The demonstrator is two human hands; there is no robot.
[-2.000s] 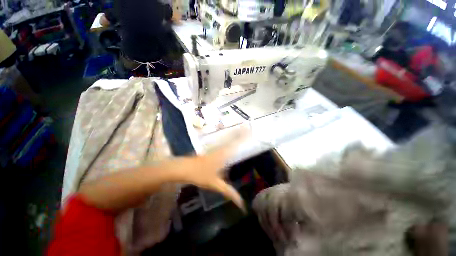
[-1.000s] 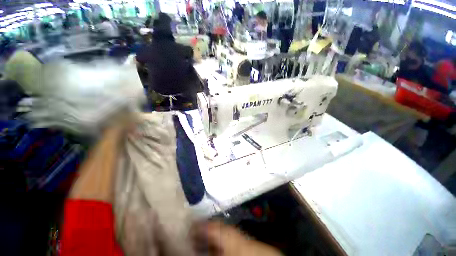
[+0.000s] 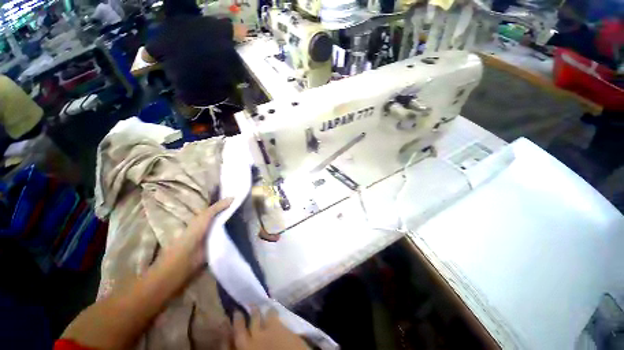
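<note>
A beige mottled garment lies bunched over the left part of the white tabletop. A white strip runs down its right side, with a dark navy strip along and beneath it. My left hand grips the white strip's edge, thumb on top, beside the machine's needle area. My right hand is at the bottom edge, partly cut off, with bent fingers on the strips' lower part; its grip is partly hidden. The white machine marked JAPAN 777 stands just beyond. Dark snips lie on its bed.
A large white sheet or panel covers the table at right. A dark gap lies below the table's front edge. A person in dark clothing sits ahead at left. Blue bundles are stacked at far left, and a red basket stands at far right.
The garment's pale upper part, raised at left, now lies on the table. My left hand has come down and right onto the white strip. The large garment seen earlier at right is gone.
</note>
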